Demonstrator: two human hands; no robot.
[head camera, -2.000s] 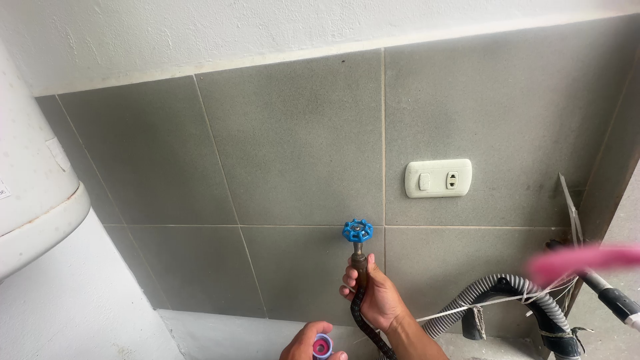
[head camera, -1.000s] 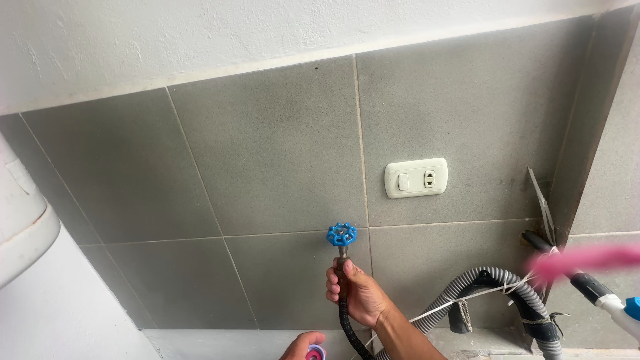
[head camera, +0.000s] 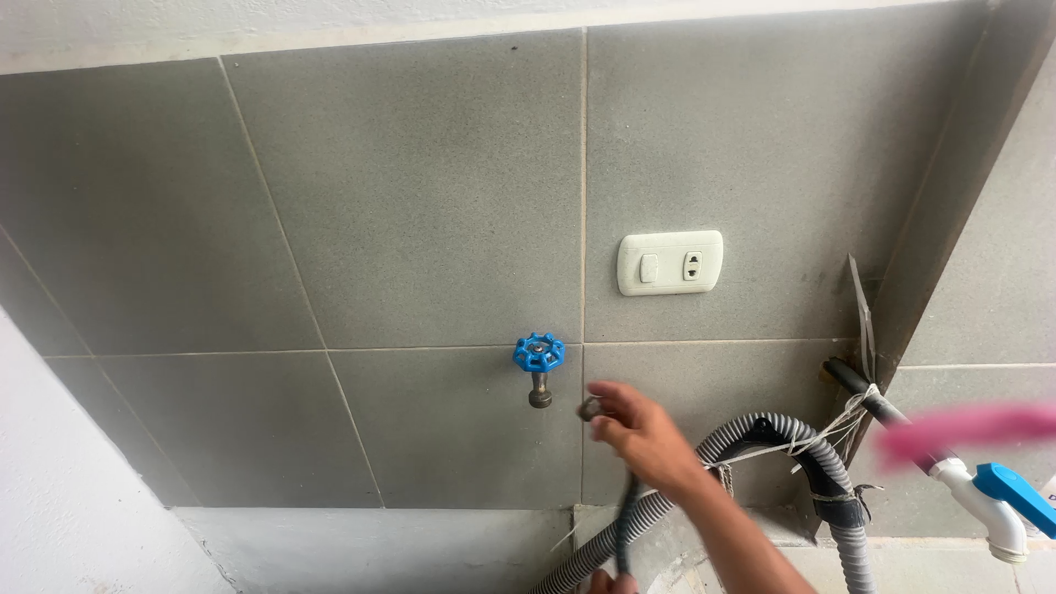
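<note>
My right hand (head camera: 648, 433) holds the metal end nut (head camera: 589, 408) of a dark flexible hose (head camera: 627, 528), just right of and below a wall valve. The valve has a blue round handwheel (head camera: 539, 353) and a metal outlet (head camera: 539, 399); nut and outlet are apart. The hose hangs from my right hand to the bottom edge. There the fingertips of my left hand (head camera: 612, 584) are closed around it; the rest of that hand is out of view.
A white switch and socket plate (head camera: 670, 263) is on the grey tiled wall. A grey corrugated drain hose (head camera: 771, 429), tied with string, curves at right. Beside it is a white tap with a blue lever (head camera: 1016, 497). A blurred pink thing (head camera: 973, 433) crosses the right side.
The hose end has come away from the valve outlet and moved right with my right hand. My left hand held a small purple-and-pink round thing before; that is no longer visible.
</note>
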